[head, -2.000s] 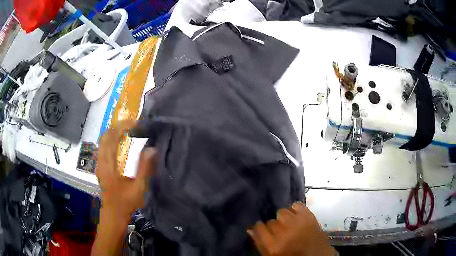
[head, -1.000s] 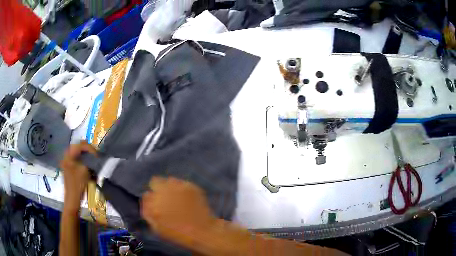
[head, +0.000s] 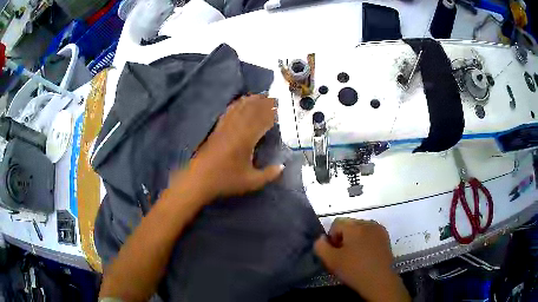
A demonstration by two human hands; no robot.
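The dark grey garment lies bunched on the white table left of the sewing machine head, with one white stripe at its left side. My left hand lies on the garment, thumb and fingers spread around a fold near the needle area; whether it pinches cloth is unclear. My right hand is closed on the garment's right edge near the table's front edge. The presser foot and needle bar stand just right of the cloth.
Red-handled scissors lie right of the needle area. A black cloth band wraps the machine head. Orange-brown tape and a grey motor-like unit are at the left. A blue crate is at the back left.
The garment has been turned and bunched, and its right part moved beside the needle area. My left hand has moved right onto it; my right hand has moved right to its edge. The view has shifted.
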